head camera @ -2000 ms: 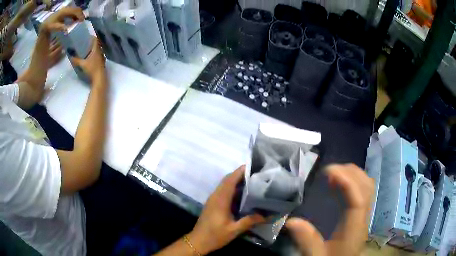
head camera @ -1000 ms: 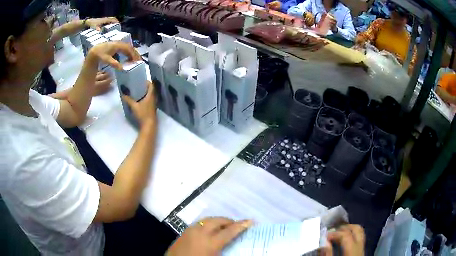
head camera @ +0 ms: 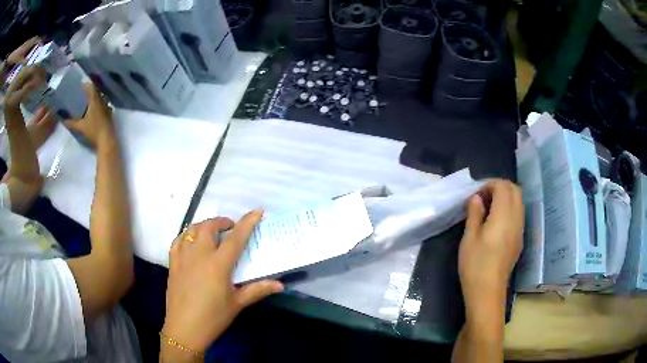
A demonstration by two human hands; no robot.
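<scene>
A light blue and white retail box (head camera: pixel 305 237) lies on its side low over the bench, its open end facing right. My left hand (head camera: pixel 209 280) holds the closed end, thumb below and fingers on top. A milky-white protective bag (head camera: pixel 426 213) sticks out of the open end. My right hand (head camera: pixel 489 234) pinches the bag's far end between thumb and fingers. What is inside the bag cannot be made out. A white foam sheet (head camera: pixel 305 152) lies under the box.
Black housings (head camera: pixel 465 71) stand in stacks at the back, with a pile of small caps (head camera: pixel 333 88) beside them. Retail boxes (head camera: pixel 574 205) stand at right; more boxes (head camera: pixel 145 67) stand back left. A person at left holds a box (head camera: pixel 67 88).
The box, upright with its open top showing earlier, now lies sideways. My right hand has taken the bag's end, and more of the bag shows outside. The camera view has shifted.
</scene>
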